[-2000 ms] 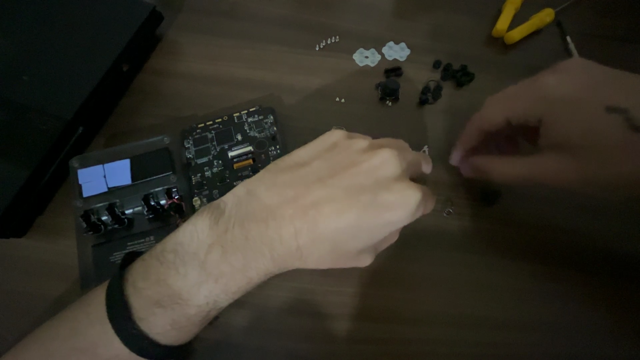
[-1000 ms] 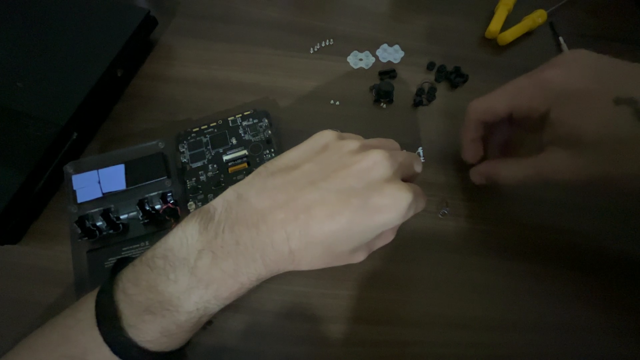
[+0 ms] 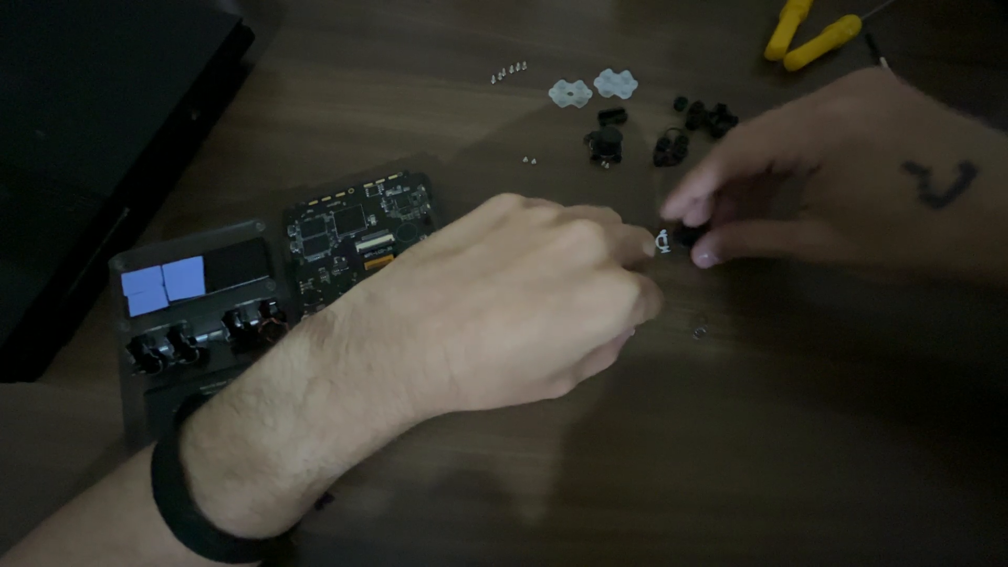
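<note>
My left hand (image 3: 528, 303) reaches across the middle of the view, fingers curled, its fingertips beside a small pale metal part (image 3: 663, 242); whether they pinch it cannot be told. My right hand (image 3: 787, 181), at the right, has thumb and fingers around a small dark part (image 3: 690, 235) close to that metal piece. A small ring-like part (image 3: 699, 332) lies on the table below. Left of my left hand lie a green-black circuit board (image 3: 346, 228), partly covered by the hand, and a dark plastic device shell (image 3: 256, 236) with blue pads (image 3: 184, 278).
Beyond the hands lie silver screws (image 3: 510, 72), a white silicone button membrane (image 3: 570, 94), a black thumbstick module (image 3: 605, 145), black button parts (image 3: 710, 118) and yellow-handled tools (image 3: 823, 43). A large black box-shaped object (image 3: 102, 142) fills the upper left.
My right hand has moved left, closer to my left fingertips, and a dark part now shows between its fingers. My left hand has stayed nearly in place.
</note>
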